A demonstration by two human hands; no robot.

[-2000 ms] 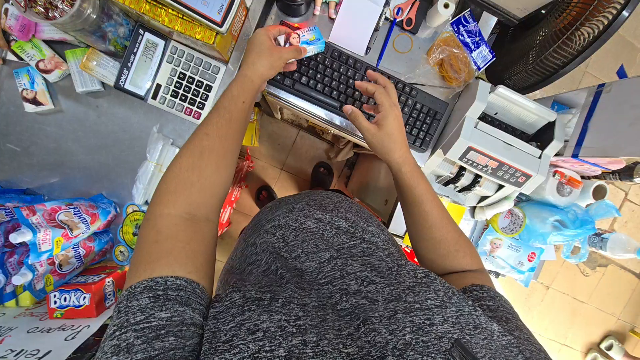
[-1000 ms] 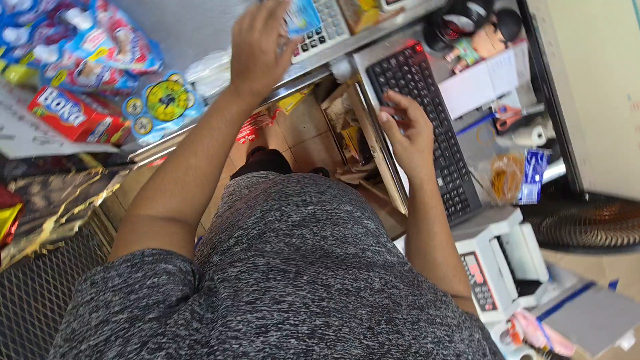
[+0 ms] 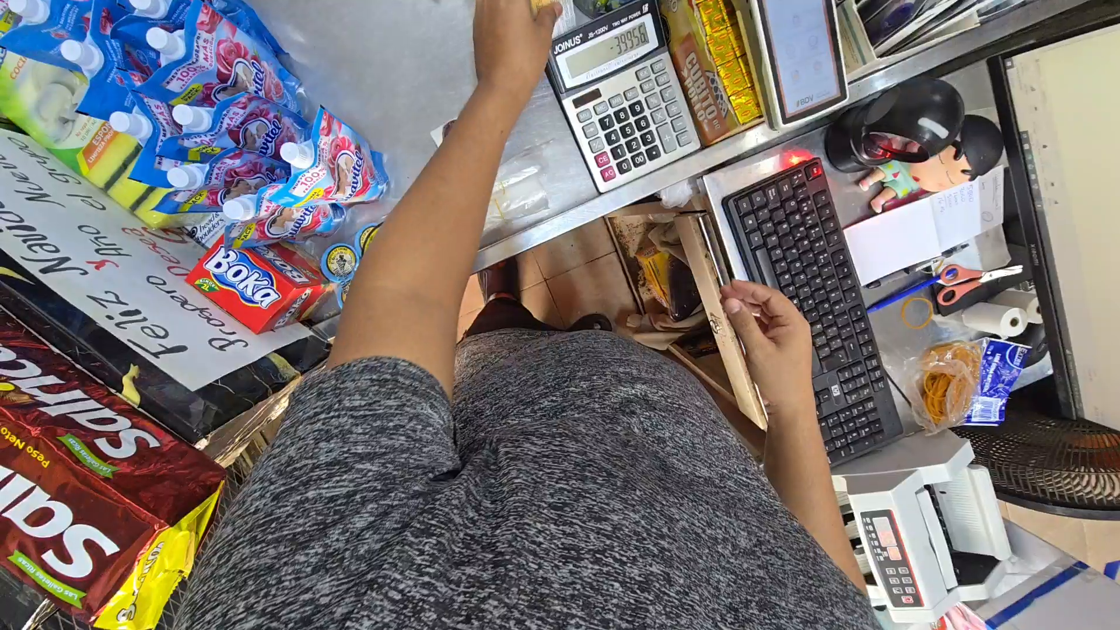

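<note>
My left hand point(image 3: 512, 44) reaches to the top edge of the view, over the metal counter and just left of a desk calculator point(image 3: 626, 114). Its fingers are partly cut off; a bit of something yellow shows at the fingertips, and whether it is held cannot be told. My right hand point(image 3: 770, 337) is half curled with nothing visible in it, at the lower left edge of a black keyboard point(image 3: 805, 280). Beside its fingertips is the wooden edge of an open drawer point(image 3: 719, 324) below the counter.
Suavitel pouches point(image 3: 236, 114) and a red Boka box point(image 3: 258, 284) stand left. Past the calculator are a box of yellow-wrapped cubes point(image 3: 722, 61) and a tablet point(image 3: 801, 52). Scissors point(image 3: 967, 278), bagged rubber bands point(image 3: 947, 385), a banknote counter point(image 3: 927, 534) and a fan point(image 3: 1041, 455) are right.
The view has swung strongly to the left. My left hand, which held a small blue card-like item over the keyboard, is now beside the calculator. My right hand has moved off the keys to the drawer's edge.
</note>
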